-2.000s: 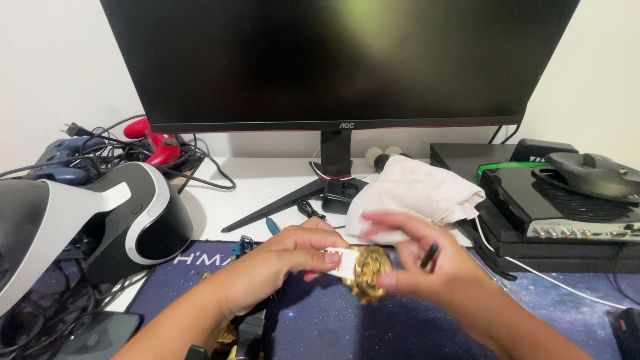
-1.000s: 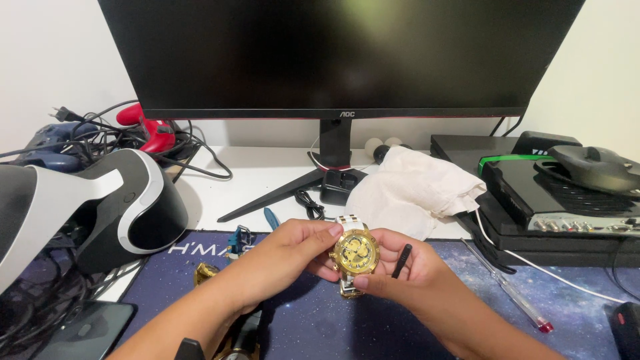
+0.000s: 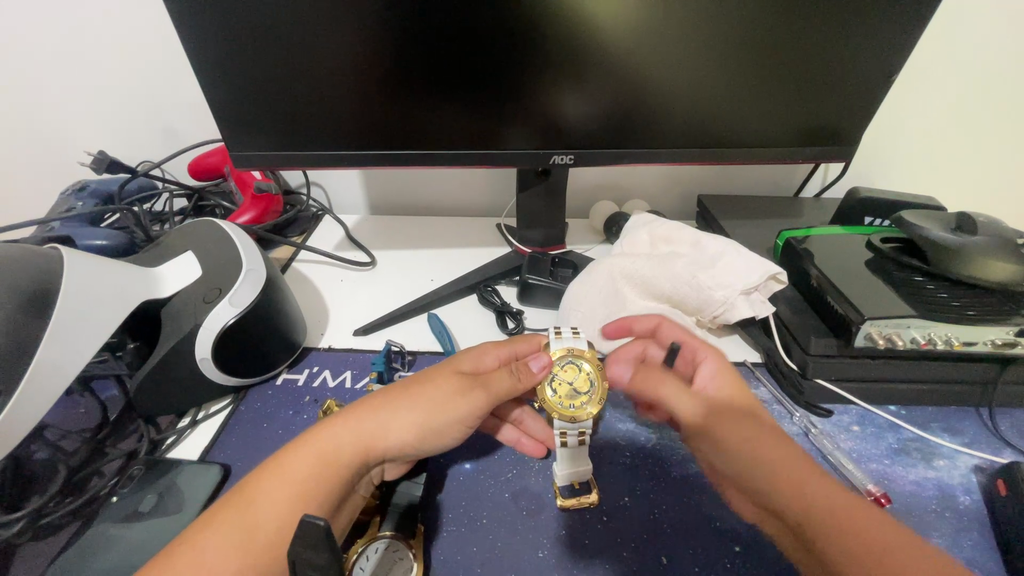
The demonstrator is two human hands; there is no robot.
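A gold-dialled wristwatch (image 3: 572,384) with a white and gold strap is held upright near the middle, its gold buckle hanging at the bottom. My left hand (image 3: 500,392) grips its case from the left, thumb on the bezel. Just right of the case is my right hand (image 3: 672,372), slightly blurred, with a small black rod-like piece (image 3: 672,354) held among its fingers. Whether its fingertips touch the bezel I cannot tell. Under my left forearm lies another watch (image 3: 384,556) with a gold case and dark strap, partly hidden. A blue strap with a buckle (image 3: 390,362) shows beyond that forearm.
A monitor (image 3: 552,88) stands behind, with a cream cloth (image 3: 664,280) by its base. On the right are stacked consoles (image 3: 920,320) and a clear screwdriver with a red end (image 3: 832,448). On the left are a VR headset (image 3: 240,304), tangled cables, game controllers and a dark phone (image 3: 136,512).
The watch was blurred in both hands, then held face-up between them. My right hand has since come off its lower right edge and risen beside the case, while my left hand keeps hold.
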